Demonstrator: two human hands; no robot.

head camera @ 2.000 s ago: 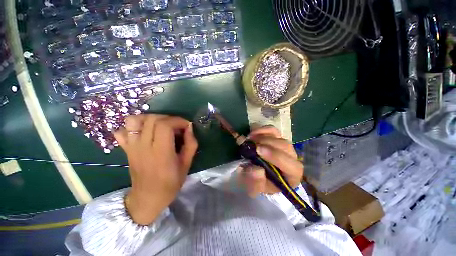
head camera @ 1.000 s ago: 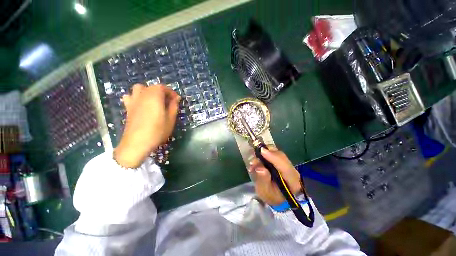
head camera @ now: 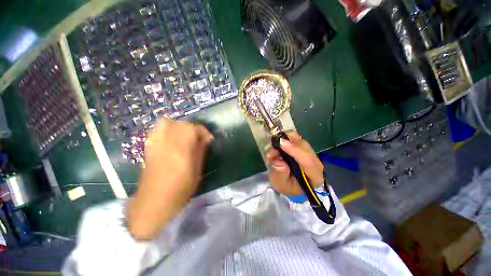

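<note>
My right hand (head camera: 295, 164) holds the soldering iron (head camera: 304, 180), black with yellow stripes, like a pen. The iron's metal tip is in the silver shavings of the round tip cleaner (head camera: 265, 98). My left hand (head camera: 175, 159) is blurred, over the mat by the near edge of the clear blister tray (head camera: 156, 64), back of the hand up. Its fingertips point right, near a dark blurred spot; whether they hold anything cannot be told. The heap of small pink and white discs (head camera: 134, 149) lies beside it, partly hidden by the hand.
The fume fan (head camera: 285, 32) stands beyond the tip cleaner. A black unit bearing a metal-framed tray (head camera: 449, 73) is at the right. A reddish-brown tray (head camera: 48, 99) lies at the left past a pale tape strip (head camera: 94, 129). A cardboard box (head camera: 439, 237) is below the bench, lower right.
The iron's tip has gone from a small part on the mat into the tip cleaner. My left hand went up over the tray, then came back down over the mat. The camera view has shifted.
</note>
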